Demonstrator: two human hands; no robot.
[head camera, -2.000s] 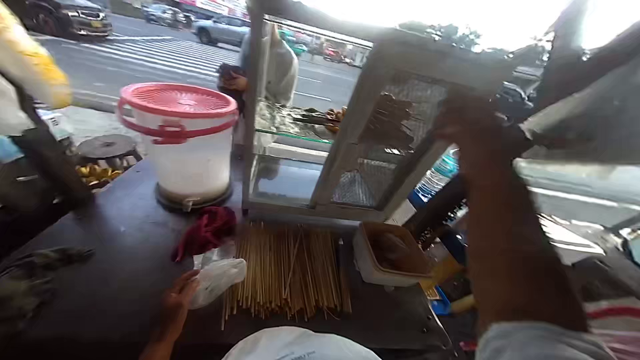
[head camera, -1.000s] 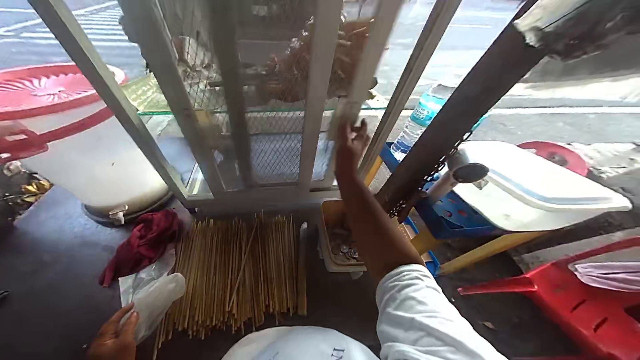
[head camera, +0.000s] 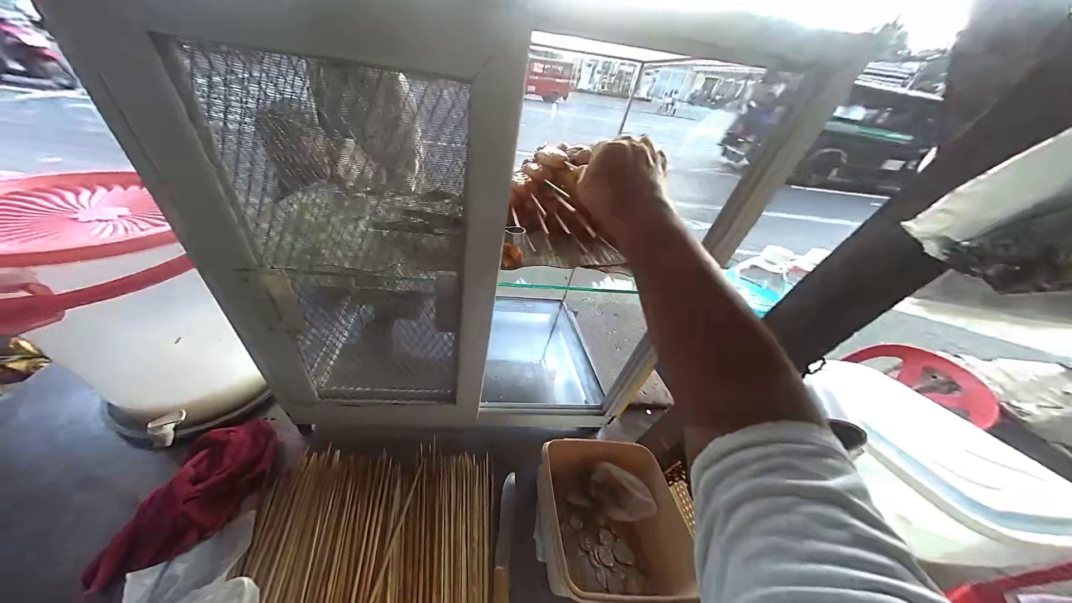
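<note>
My right hand (head camera: 626, 180) reaches through the open right side of the display case (head camera: 486, 251), its fingers curled at a pile of skewered food (head camera: 548, 197) on the glass shelf. Whether it grips a skewer cannot be made out. My left hand is out of view. A clear plastic bag (head camera: 197, 565) lies at the lower left, by a dark red cloth (head camera: 197, 494). Many bare bamboo sticks (head camera: 368, 528) lie in front of the case. Beside them is a knife (head camera: 506, 528), then a plastic tub (head camera: 548, 502) holding coins (head camera: 607, 548) and a small plastic bag.
A white bucket (head camera: 151, 335) with a red lid stands at the left. A mesh panel (head camera: 335, 167) covers the case's left side, with a person partly visible behind it. A dark slanted post (head camera: 871, 276) and a white lidded container (head camera: 946, 452) are at the right. Vehicles are on the road beyond.
My right hand has gone from in front of the case frame to inside the case at the skewered food. My left hand, seen earlier at the plastic bag, has left the view.
</note>
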